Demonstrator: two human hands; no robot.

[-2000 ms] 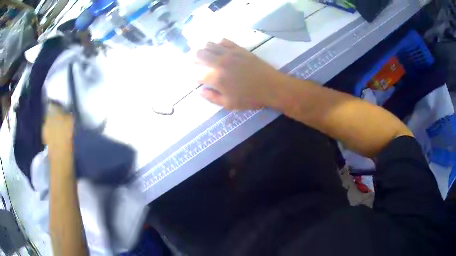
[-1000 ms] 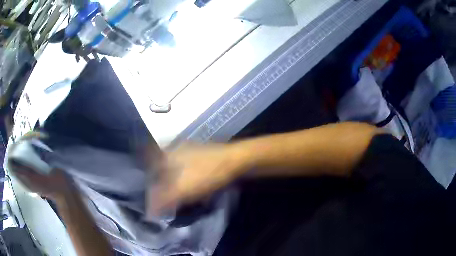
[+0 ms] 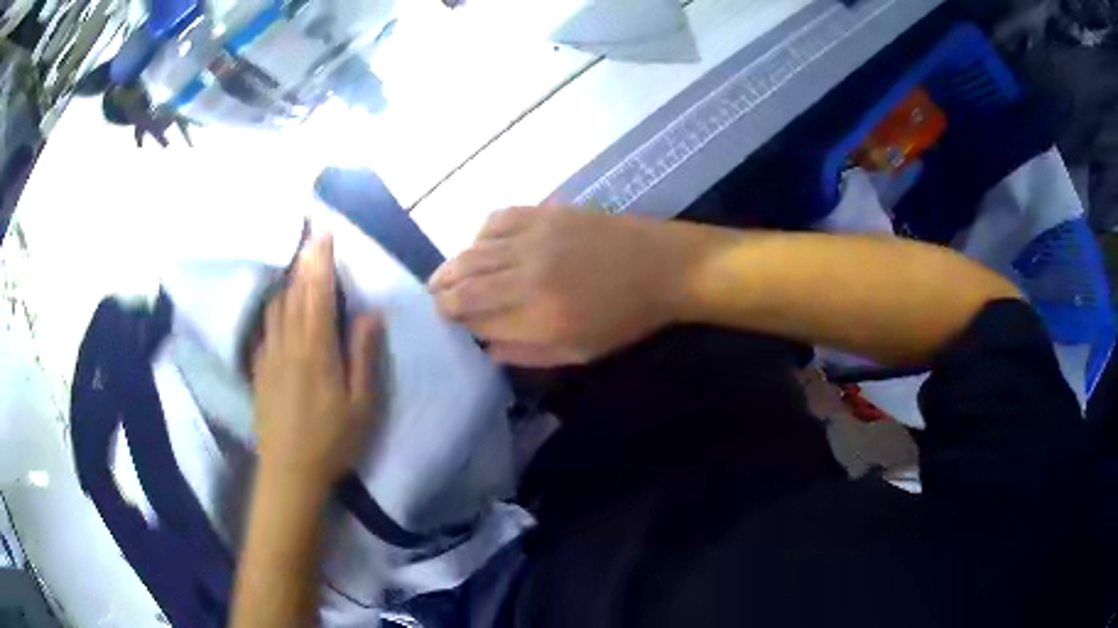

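Note:
A light grey garment panel (image 3: 429, 405) with dark navy strips lies over the left part of the table and hangs off its front edge. A navy strip (image 3: 380, 221) runs along its upper right side. My left hand (image 3: 307, 356) lies on the grey cloth, fingers stretched forward, somewhat blurred. My right hand (image 3: 539, 288) has its fingers bent at the cloth's right edge, pinching it by the navy strip. Further navy cloth (image 3: 123, 429) lies in bands at the left.
The sewing machine (image 3: 245, 61) stands at the upper left, blurred by glare. A pale pointed piece (image 3: 631, 27) lies at the back of the table. A ruler strip (image 3: 723, 108) lines the front edge. A blue basket (image 3: 981, 74) with an orange item (image 3: 901, 129) is at right.
The cloth has been turned or spread so that its grey side shows in front. My left hand has moved right onto it. My right hand has moved up and right to its edge.

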